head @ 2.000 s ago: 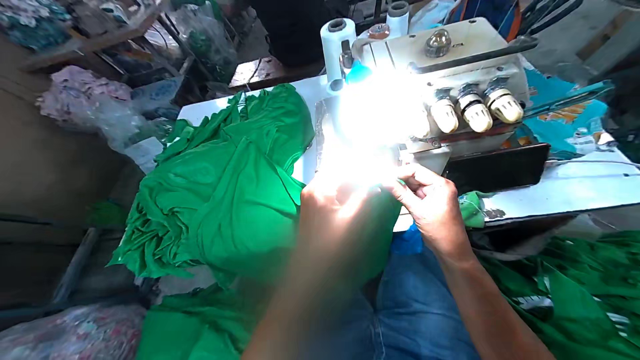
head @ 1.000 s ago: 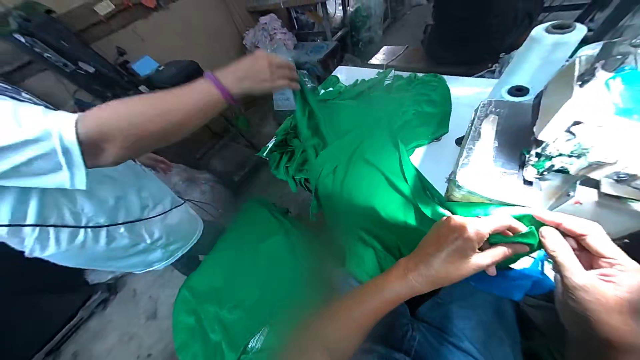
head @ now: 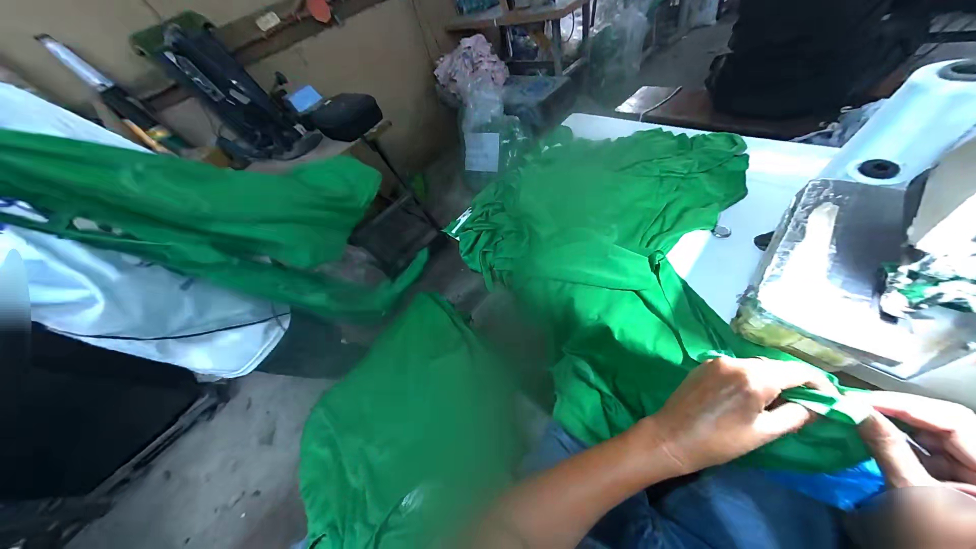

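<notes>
My left hand point(head: 736, 412) pinches a folded edge of green fabric point(head: 633, 328) at the lower right, over my lap. Close beside it, my right hand point(head: 923, 438) grips the same edge between thumb and fingers. The fabric runs from my hands up to a gathered heap on the white table. Just beyond my hands is the metal bed of a sewing machine point(head: 823, 267), with green scraps on it. Another green piece point(head: 412, 427) hangs at the lower middle, partly blurred.
At the left a person in a white shirt point(head: 137, 297) stands close, with green cloth point(head: 191, 206) across the front. A white thread cone point(head: 903, 126) stands by the machine. A black seat point(head: 347, 116) and plastic bags point(head: 482, 114) lie farther back.
The view has swung left since the first frame. The other person's arm, over the heap a second ago, is out of sight, and green cloth now spans that person's front. My hands still hold the fabric.
</notes>
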